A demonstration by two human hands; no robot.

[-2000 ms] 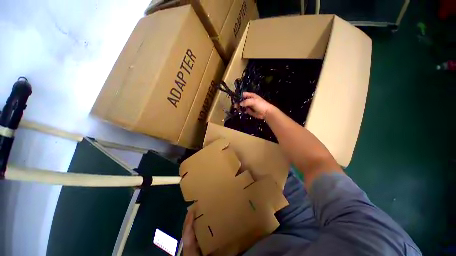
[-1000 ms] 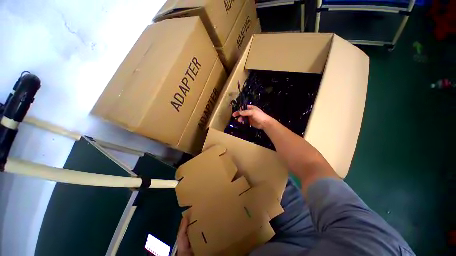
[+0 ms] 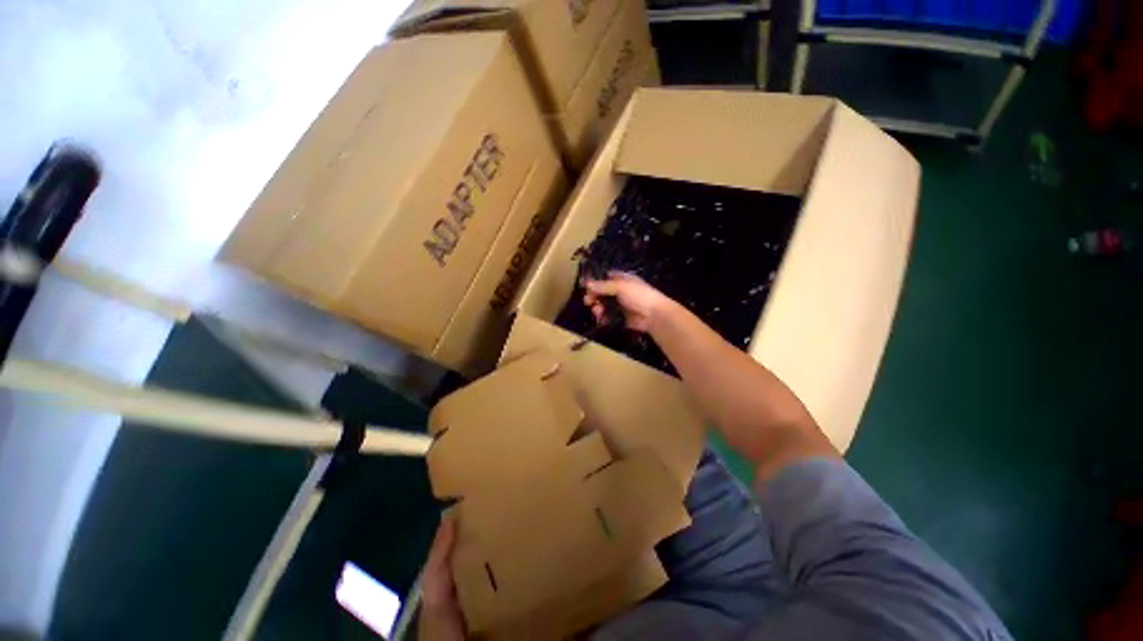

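Observation:
My right hand [image 3: 623, 304] is inside the open carton [image 3: 856, 269], at its near left part, with its fingers closed around a small black corded adapter [image 3: 610, 313]. A heap of black glinting adapters [image 3: 702, 244] fills the carton. The cord of the held piece blends with the heap. My left hand [image 3: 441, 586] is at the bottom, partly cut off by the frame's edge, and holds the left edge of the notched die-cut cardboard [image 3: 539, 526] lying over my lap.
Closed cartons printed "ADAPTER" [image 3: 389, 188] stand against the open carton's left side. A pale pipe frame with black joints [image 3: 226, 411] is at left. A near carton flap [image 3: 639, 401] folds towards my lap. Racks [image 3: 928, 48] stand behind, with blue bins.
My right hand has moved slightly lower and its fingers have closed in on the black adapter. The raised loop of cord is no longer distinct. The view has shifted slightly.

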